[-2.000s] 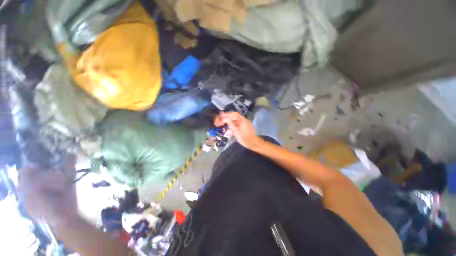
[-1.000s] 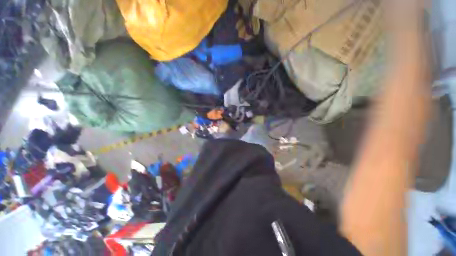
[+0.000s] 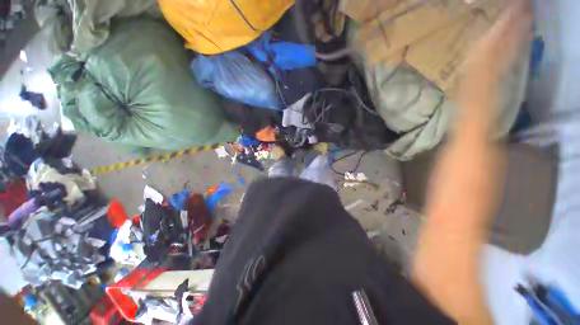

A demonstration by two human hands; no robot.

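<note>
My right arm reaches up the right side of the view. My right hand (image 3: pixel 512 18) is blurred near the top edge, so its fingers and anything in them cannot be made out. Dark thin strips (image 3: pixel 346 117) lie tangled in a heap between the blue plastic bag (image 3: pixel 238 81) and a grey-green sack (image 3: pixel 407 95). Some blurred strands rise from the heap towards the flattened cardboard (image 3: pixel 432 47). My left hand is not in view.
A green sack (image 3: pixel 137 95) and a yellow sack (image 3: pixel 226 22) stand at the upper left. Fabric scraps (image 3: pixel 57 235) and a red basket (image 3: pixel 124 303) lie at the lower left. Yellow-black tape (image 3: pixel 159 157) crosses the floor. My dark-clothed leg (image 3: pixel 299 254) fills the lower middle.
My right hand has gone from low among the scraps to the top right. My left arm has left the view. The view has shifted, bringing more cardboard and the red basket in.
</note>
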